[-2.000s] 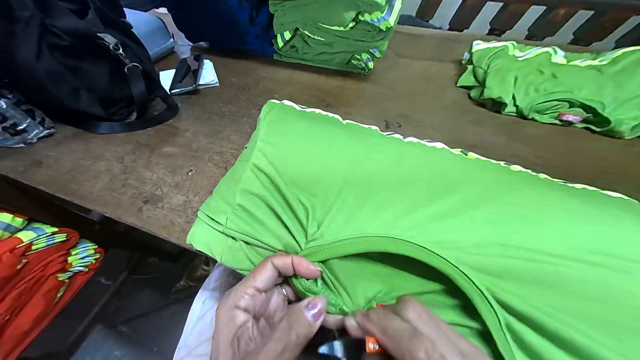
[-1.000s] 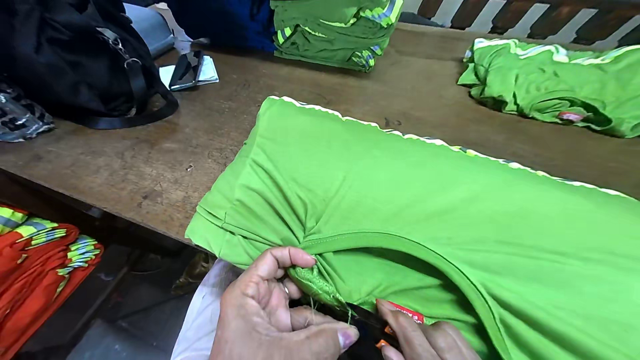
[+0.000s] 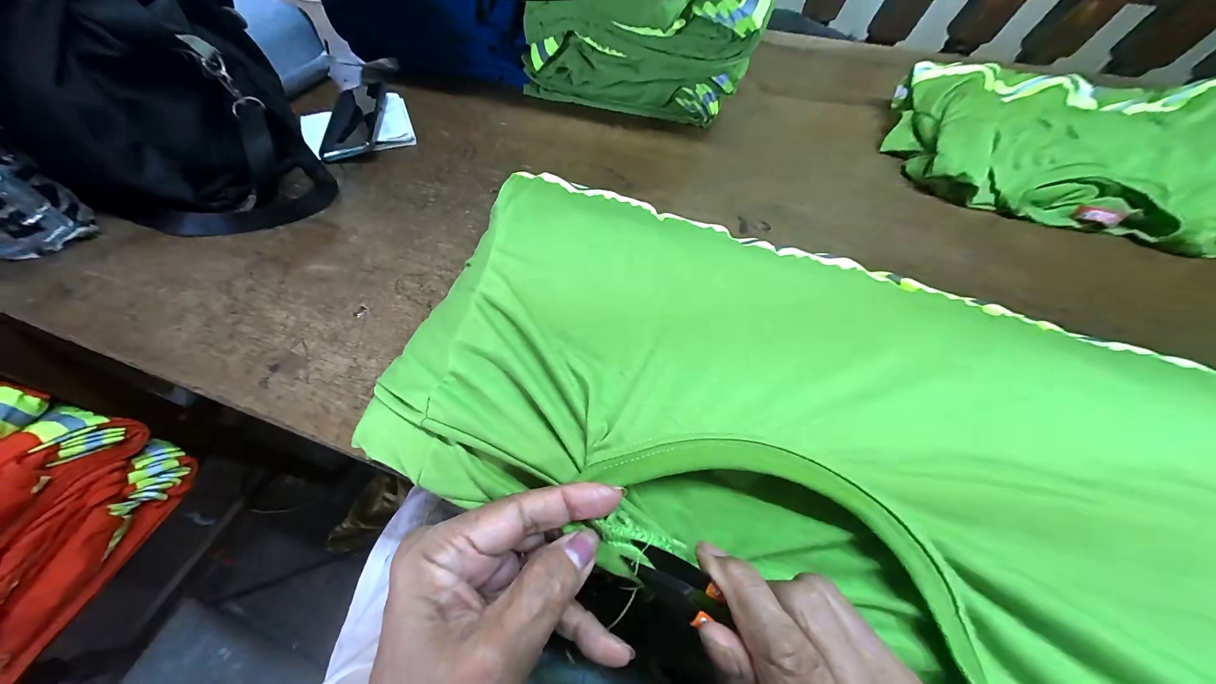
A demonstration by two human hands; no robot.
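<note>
A green shirt (image 3: 741, 342) with a reflective strip along its far edge lies over the table edge nearest me. My left hand (image 3: 503, 589) pinches the inside seam of its neckband (image 3: 760, 456) between thumb and forefinger. In my right hand (image 3: 788, 617) is a pair of small dark thread snips (image 3: 674, 575) with orange parts, their blades parted at the seam. Loose threads hang by the blades. The snips' handles are mostly hidden by my right fingers.
Folded green shirts (image 3: 636, 57) stand at the back, another green shirt (image 3: 1035, 152) at the right. A black bag (image 3: 123, 104) and a phone (image 3: 353, 123) on white paper lie at the left of the wooden table (image 3: 285, 304). Red garments (image 3: 76, 532) are stacked below, lower left.
The snips' blades have come into plain view at the seam, beside my left fingertips. A red label seen near my right hand a second ago no longer shows.
</note>
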